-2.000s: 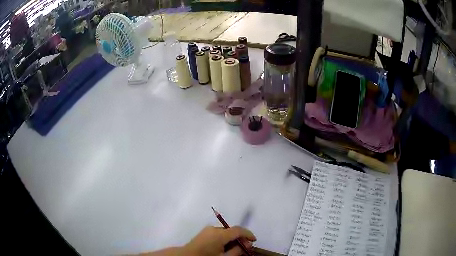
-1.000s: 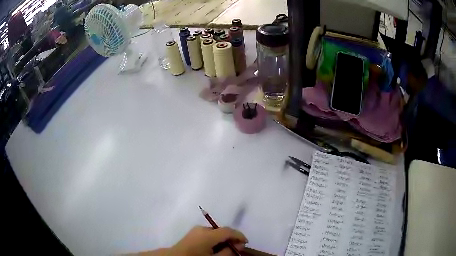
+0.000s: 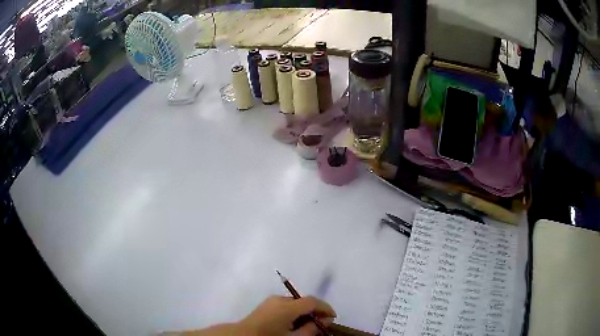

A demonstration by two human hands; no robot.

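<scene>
My left hand [image 3: 286,316] reaches in from the bottom edge and is closed around a thin dark red pencil [image 3: 291,286]. The pencil's dark tip points up and to the left, above the white tabletop [image 3: 197,230]. The fingers cover the lower part of the pencil. A brown strip [image 3: 354,330] shows beside the hand at the bottom edge. The handwritten list [image 3: 454,279] lies to the right of the hand, with black thread snips [image 3: 398,225] at its left edge. My right hand is not in view.
A pink roll with dark pins [image 3: 337,165], a white roll [image 3: 309,147], a bottle [image 3: 368,98] and thread cones [image 3: 304,93] stand behind. A phone [image 3: 458,125] rests on mauve cloth [image 3: 493,167]. A fan [image 3: 156,49] and dark blue fabric [image 3: 95,118] are at left. Cream machine bed [image 3: 566,282] at right.
The camera view shifted and then came back close to its first position. My left hand still holds the pencil in much the same pose. The objects on the table have not visibly moved.
</scene>
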